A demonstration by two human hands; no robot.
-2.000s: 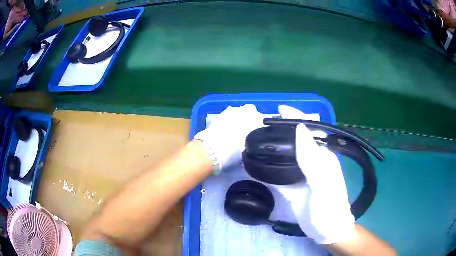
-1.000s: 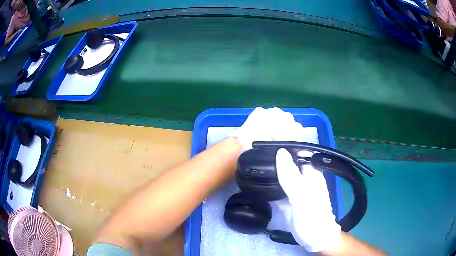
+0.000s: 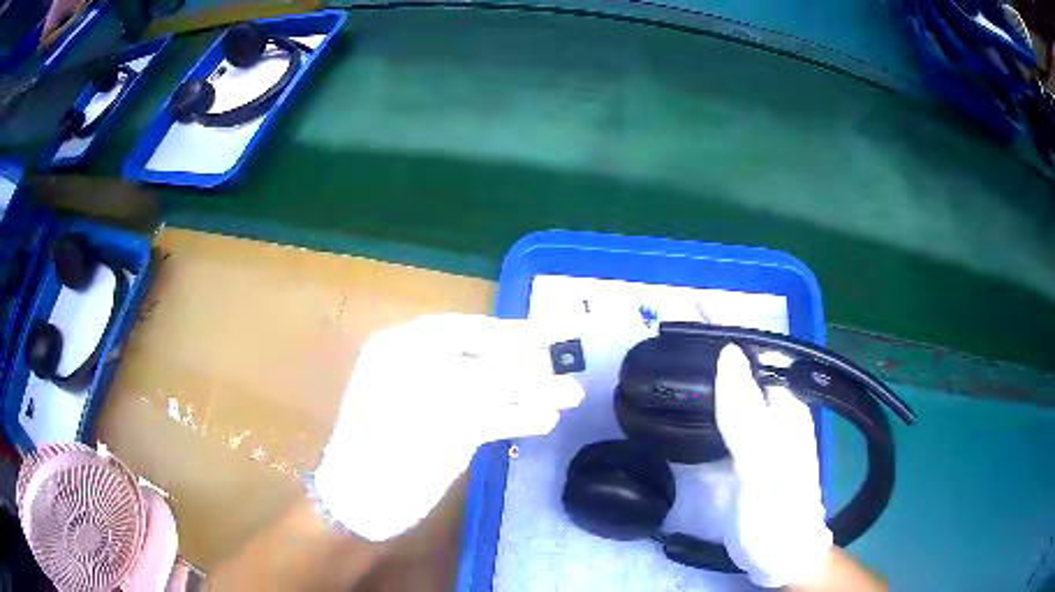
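A black headset [image 3: 865,434] is held over the blue tray [image 3: 665,245] with its white liner [image 3: 544,509]. My gloved right hand [image 3: 764,474] grips it by the upper ear cup [image 3: 665,399]; the other ear cup [image 3: 619,488] is below it. The microphone boom [image 3: 798,347] runs along the top. My gloved left hand [image 3: 445,405] is over the tray's left rim, with a small black part [image 3: 567,356] at its fingertips, seemingly pinched.
Blue trays with headsets stand on the green belt [image 3: 197,174] at upper left, and another stands at left [image 3: 58,422]. A pink fan [image 3: 87,520] is at lower left on the cardboard [image 3: 255,335]. Stacked blue trays [image 3: 972,69] are at upper right.
My left hand has moved from behind the ear cup to the tray's left side, where the small black part now shows at its fingertips. My right hand still holds the headset.
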